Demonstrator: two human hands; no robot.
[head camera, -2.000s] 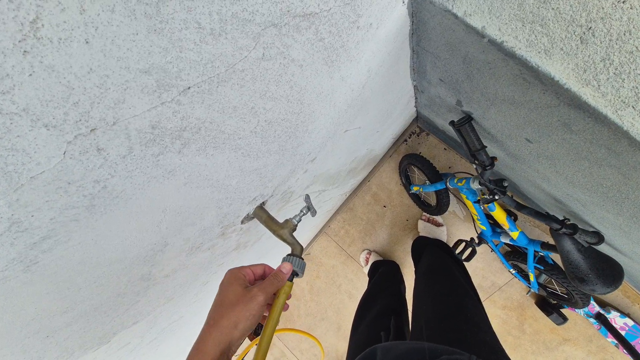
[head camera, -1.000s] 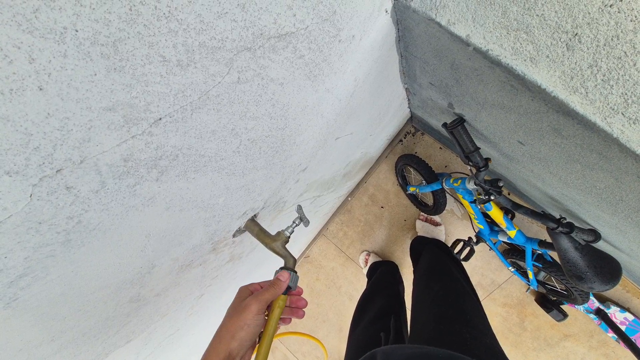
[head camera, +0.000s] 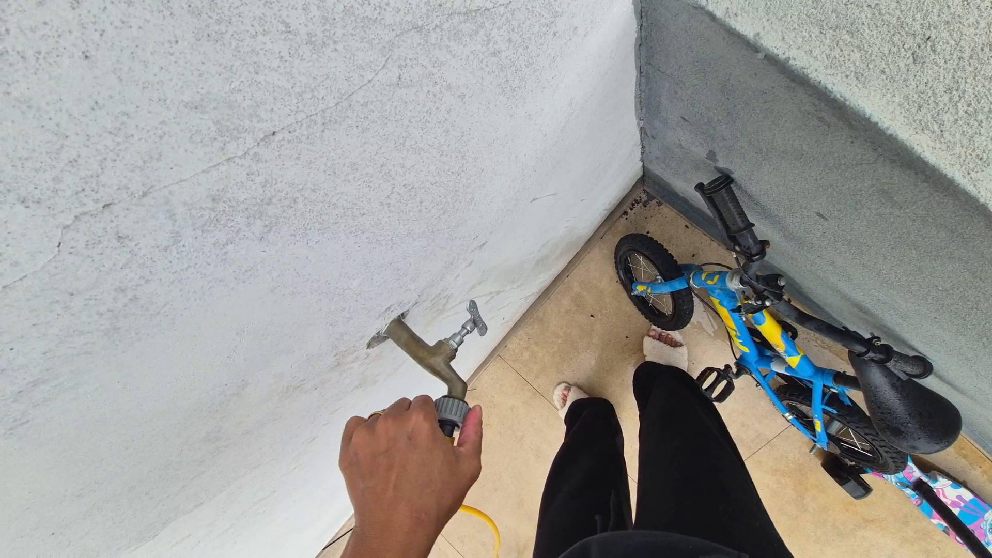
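A brass garden tap (head camera: 425, 354) with a metal T-shaped handle (head camera: 469, 324) sticks out of the white wall. On the end of its spout sits a grey and black plastic hose connector (head camera: 452, 411). My left hand (head camera: 411, 469) is closed around the connector's lower part, back of the hand up and thumb on the right side. It hides most of the hose there. A length of yellow hose (head camera: 487, 523) curves out beside the hand, low over the tiles. My right hand is out of view.
A blue and yellow child's bicycle (head camera: 736, 325) stands along the grey wall (head camera: 814, 170) at right. A patterned pink and blue object (head camera: 949, 496) lies behind it. My feet in light slippers (head camera: 665, 349) are on the beige tiled floor (head camera: 504, 457).
My left hand has turned over: earlier its thumb lay along the yellow hose below the connector, and now the back of the hand faces up, covering the hose.
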